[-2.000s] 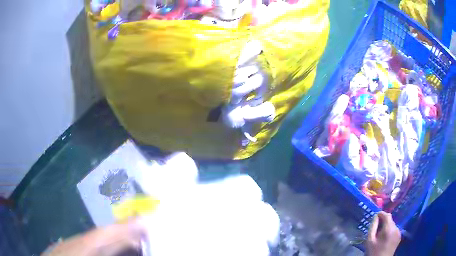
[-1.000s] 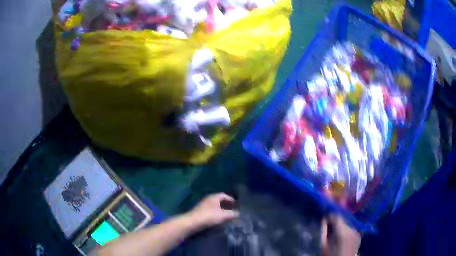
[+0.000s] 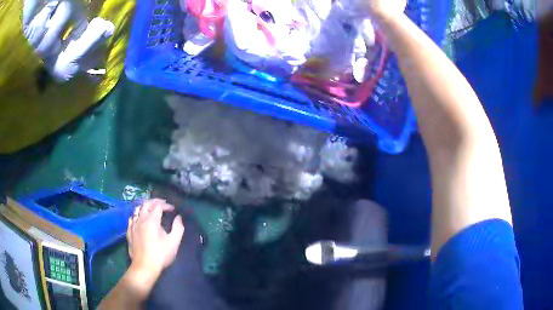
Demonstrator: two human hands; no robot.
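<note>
The blue mesh basket (image 3: 242,100) at the top holds limp plush skins (image 3: 267,30), white with pink and yellow parts. My right arm reaches up the right side to the basket. My right hand (image 3: 386,7) is at the top edge, over the skins, partly cut off and blurred; whether it grips one is hidden. My left hand (image 3: 154,233) is low at left of centre, empty, with fingers curved and thumb apart. The shiny metal filling tube (image 3: 339,253) points left from the right side, with no skin on it.
The scale (image 3: 60,272) is at the lower left, beside the blue stool (image 3: 103,221). Loose white-grey fibrefill (image 3: 242,163) lies below the basket. The yellow sack (image 3: 36,121) bulges at the upper left. A blue panel (image 3: 400,200) stands at right.
The view has swung right and down, bringing the tube into view. The white filled toy seen earlier at my left hand is gone. My right hand has moved from the basket's near rim over its contents.
</note>
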